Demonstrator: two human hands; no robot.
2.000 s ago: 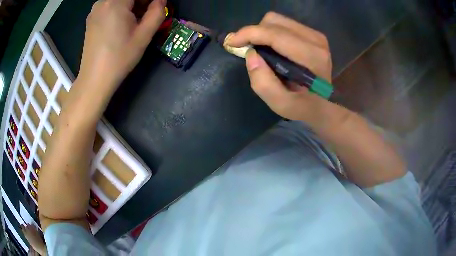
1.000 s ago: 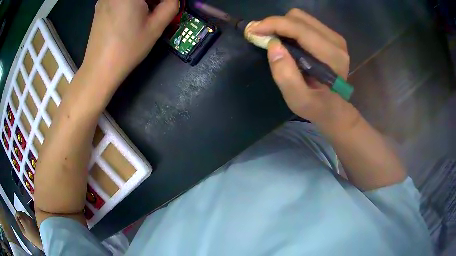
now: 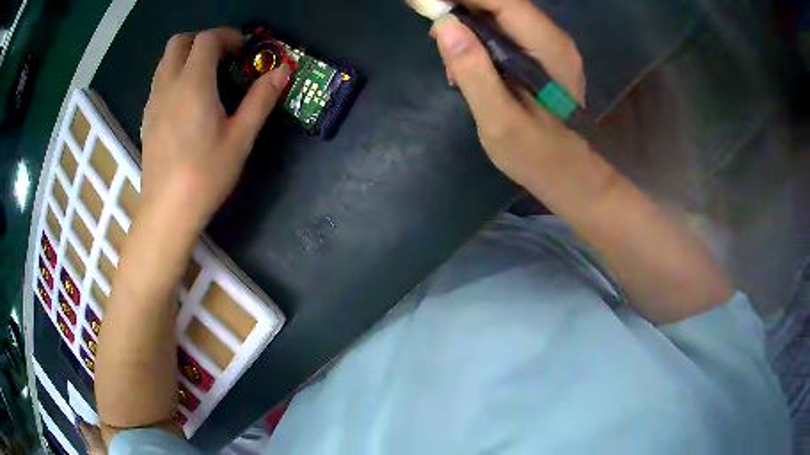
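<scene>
A phone board [image 3: 313, 92] in a black housing lies on the dark mat at upper centre. A red part with a round gold centre [image 3: 265, 59] sits at its left end. My left hand [image 3: 206, 98] holds that end, thumb on the red part's edge, fingers at the far side. My right hand [image 3: 515, 71] grips the soldering iron [image 3: 508, 60] by its black handle with a green band, to the right of the board. The iron's tip is cut off by the top edge.
A white grid parts tray [image 3: 233, 277] with tan pockets lies at the left, partly under my left forearm; some pockets hold red parts. A green conveyor with a pale edge [image 3: 51, 133] runs along the far left. Part of another person's hand [image 3: 91, 437] shows at the lower left.
The board has come further into view, showing the red part. My right hand and the iron have moved up and left, and the iron's tip has left the picture.
</scene>
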